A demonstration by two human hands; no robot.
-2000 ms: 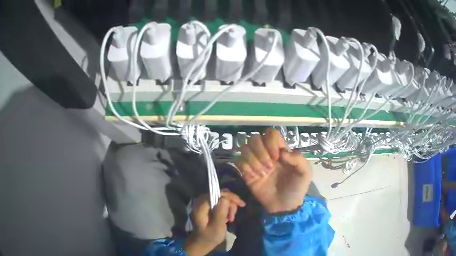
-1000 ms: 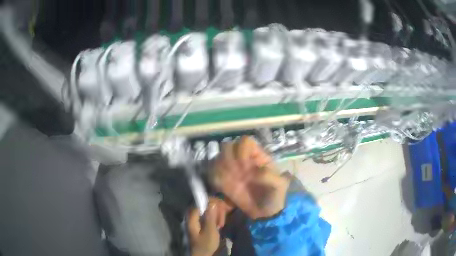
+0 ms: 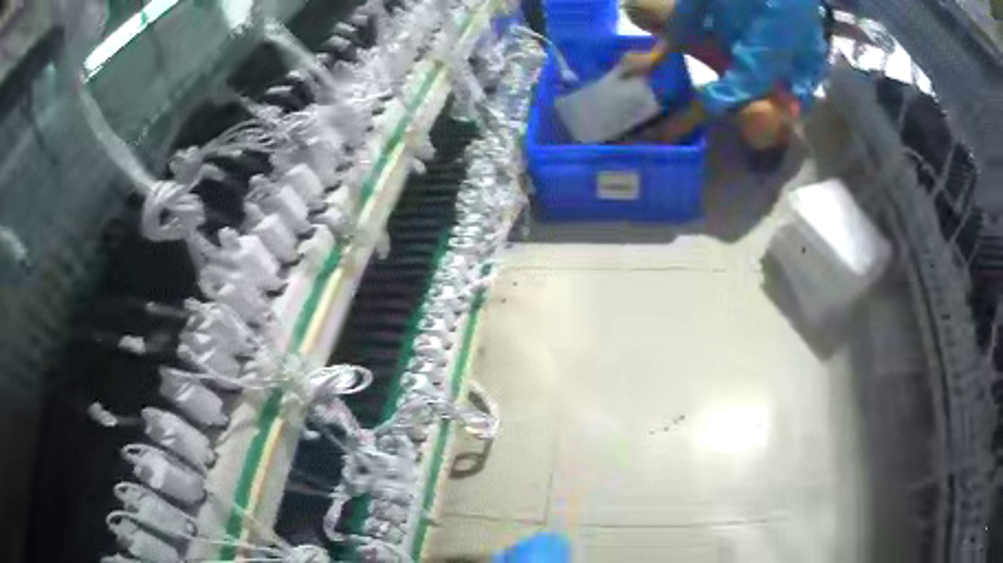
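Note:
White chargers (image 3: 165, 471) stand in a long row on the rack's upper power rail (image 3: 310, 313), which has green and cream bands. White charging cables (image 3: 379, 478) hang in looped bundles at the rail and the lower shelf edge. A knotted white cable (image 3: 173, 209) hangs at the upper left. A small piece of blue sleeve (image 3: 533, 549) shows at the bottom edge; which arm it belongs to I cannot tell. Neither of my hands can be made out. The picture is somewhat blurred.
A blue bin (image 3: 616, 181) with a white label stands on the pale tiled floor (image 3: 627, 330). A crouching person in a blue smock (image 3: 775, 55) holds a pale flat sheet (image 3: 607, 107) in it. A white stack (image 3: 830, 247) lies at the right, beside another rack (image 3: 935, 330).
The view has swung right and along the aisle. My hands, earlier at a white cable bundle below the rail, have left the picture. The bin, person and white stack have come into fuller view.

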